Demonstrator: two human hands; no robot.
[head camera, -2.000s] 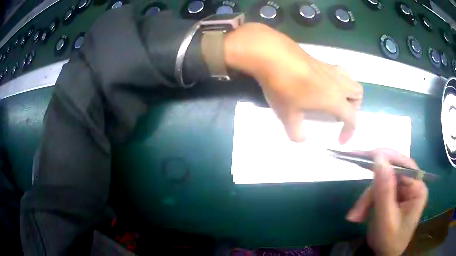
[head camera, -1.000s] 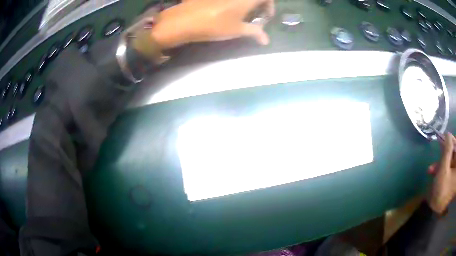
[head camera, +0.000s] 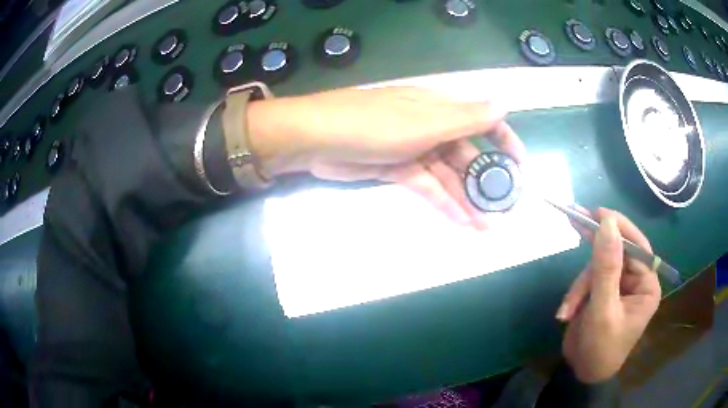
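Note:
My left hand (head camera: 399, 147) reaches in from the left over the white sheet (head camera: 359, 247) and holds a round black dial knob (head camera: 492, 183) in its fingers. The knob's pale marks and grey-blue raised centre face up. My right hand (head camera: 611, 299) holds silver tweezers (head camera: 627, 245) like a pen, to the right of the knob. The tweezer tip points at the knob with a small gap between them. Glare hides whether the tip holds a thin piece. The sheet lies flat on the green worktop.
A shiny steel bowl (head camera: 661, 134) is at the right, by the pale metal rail (head camera: 559, 86). Beyond the rail, the dark green belt (head camera: 399, 48) carries many similar black knobs. A brown cardboard box (head camera: 686, 319) is below the table edge at lower right.
My left hand has come back from the belt with a knob in its fingers and is over the sheet. My right hand has moved left from the bowl, bringing the tweezers near the knob.

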